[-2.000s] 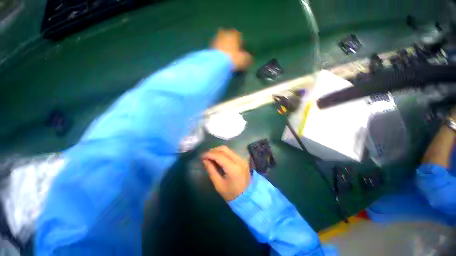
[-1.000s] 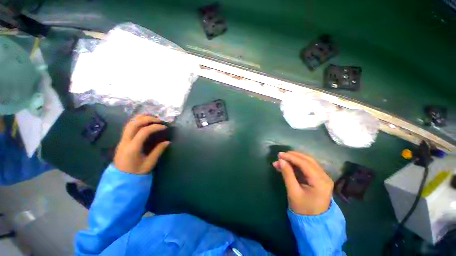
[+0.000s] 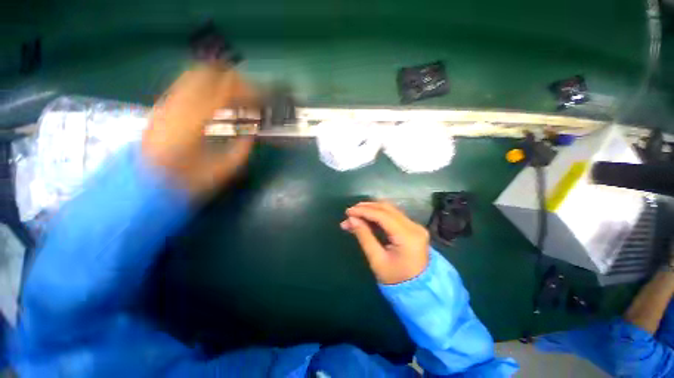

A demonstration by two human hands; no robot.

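Observation:
My left hand (image 3: 196, 129) is strongly blurred and reaches over the pale rail at left. A dark blurred piece (image 3: 279, 109) shows at the right side of its fingers; I cannot tell whether it is held. A black plastic housing (image 3: 210, 43) lies just beyond its fingertips. My right hand (image 3: 388, 240) is over the green bench with thumb and index fingertips together; no part can be made out between them. A black housing (image 3: 451, 216) lies just right of it. Two whitish parts bags (image 3: 347, 145) (image 3: 420, 147) sit at the rail above it.
A clear plastic bag (image 3: 81, 140) lies at left. Black housings (image 3: 423, 81) (image 3: 569, 91) lie beyond the rail (image 3: 480, 122). At right stand a white box (image 3: 584, 210) with a yellow label and a black hose (image 3: 635, 177). Another person's forearm (image 3: 650, 303) shows at lower right.
My left hand has moved from the near side of the bench up over the rail. The view has turned and shifted right. The housing seen between my hands is gone from there. My right hand keeps its pinch.

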